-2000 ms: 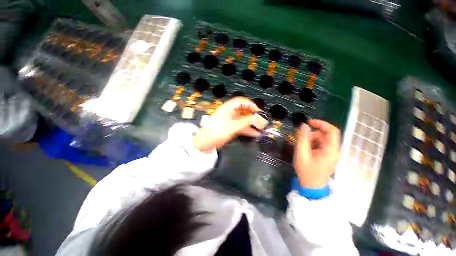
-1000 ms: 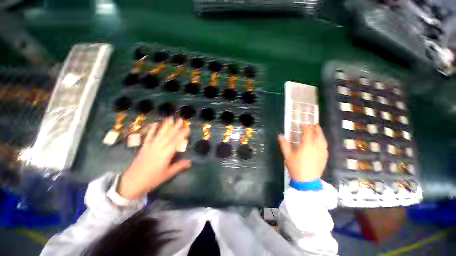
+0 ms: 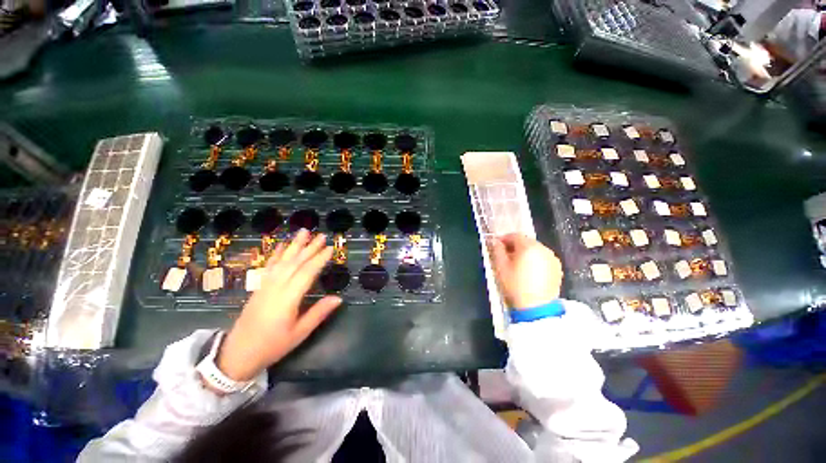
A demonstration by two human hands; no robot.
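The clear blister tray lies in front of me with rows of black round modules and orange-gold flex tails. Several modules at its lower left carry white square pads. My left hand lies flat over the lower row, fingers apart, hiding part of a module or pad below. My right hand is on the right stack of pad sheets, thumb and index finger together at its surface. Whether a pad is between those fingertips cannot be told.
Stacked blister trays of padded modules stand at right. Another pad sheet stack and a blister tray lie at left. Clear trays stand at the back. A person's hand shows at the upper right.
The view has shifted since the earlier frames. My left hand went from pinching a pad to resting flat on the tray. My right hand moved onto the right sheet stack, and its fingers have closed together.
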